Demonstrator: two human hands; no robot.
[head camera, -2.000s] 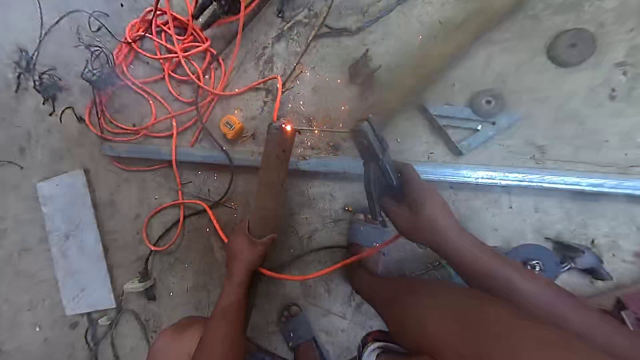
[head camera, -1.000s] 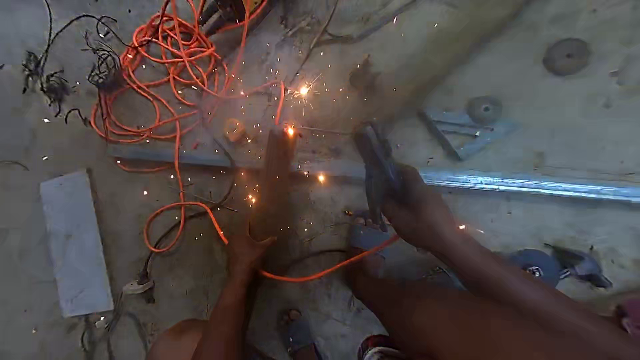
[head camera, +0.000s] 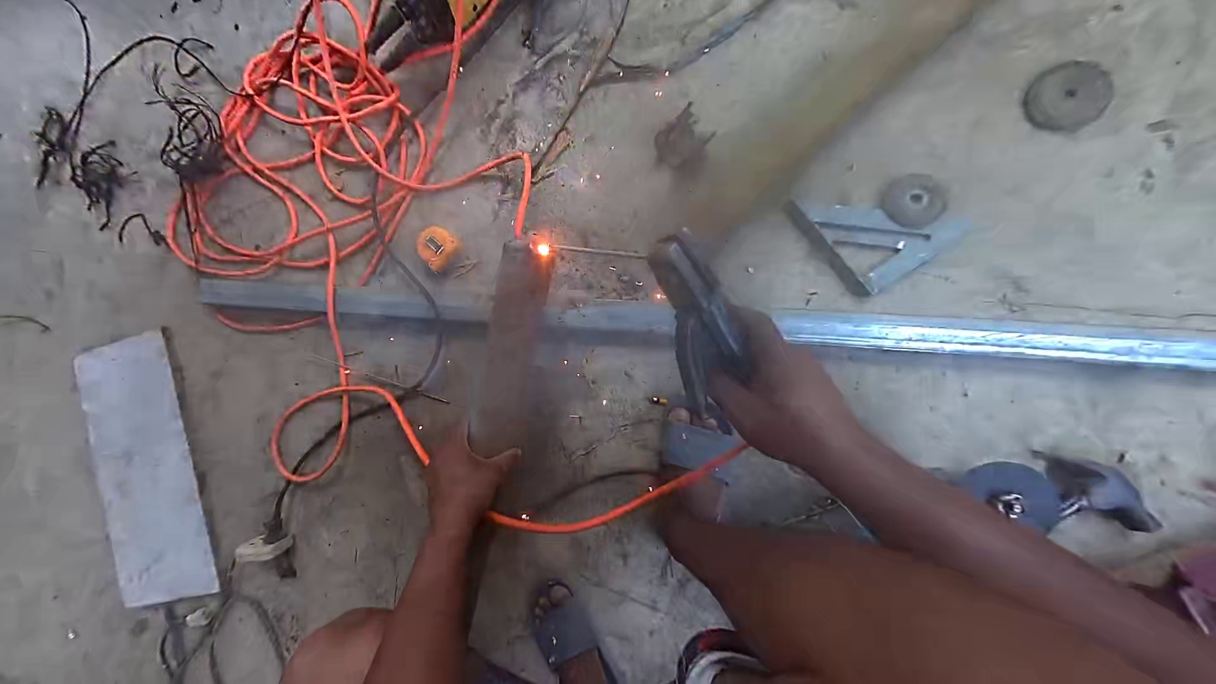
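Note:
My left hand (head camera: 470, 480) grips a long dark metal bar (head camera: 513, 351) near its lower part. My right hand (head camera: 774, 385) is closed around a welding electrode holder (head camera: 698, 294). From the holder's jaws a thin welding electrode (head camera: 598, 251) points left, and its tip glows orange at the bar's upper end. Smoke blurs the bar there, and a few sparks fly about. Beneath the bar lies a long galvanized steel tube (head camera: 950, 340), running across the floor. An orange cable (head camera: 589, 522) passes by my left hand and up toward the right one.
Tangled orange cable (head camera: 323, 114) lies at upper left, near an orange tape measure (head camera: 437, 249). A flat metal plate (head camera: 147, 475) is at left. On the right are a metal triangle square (head camera: 883, 271), worn grinding discs (head camera: 1069, 95) and an angle grinder (head camera: 1092, 489). Sandaled feet (head camera: 565, 627) stand close by.
Large bright sparks flew around the bar's upper end one second ago; now only small ones show, and the smoke is thinner. Both hands keep nearly the same places.

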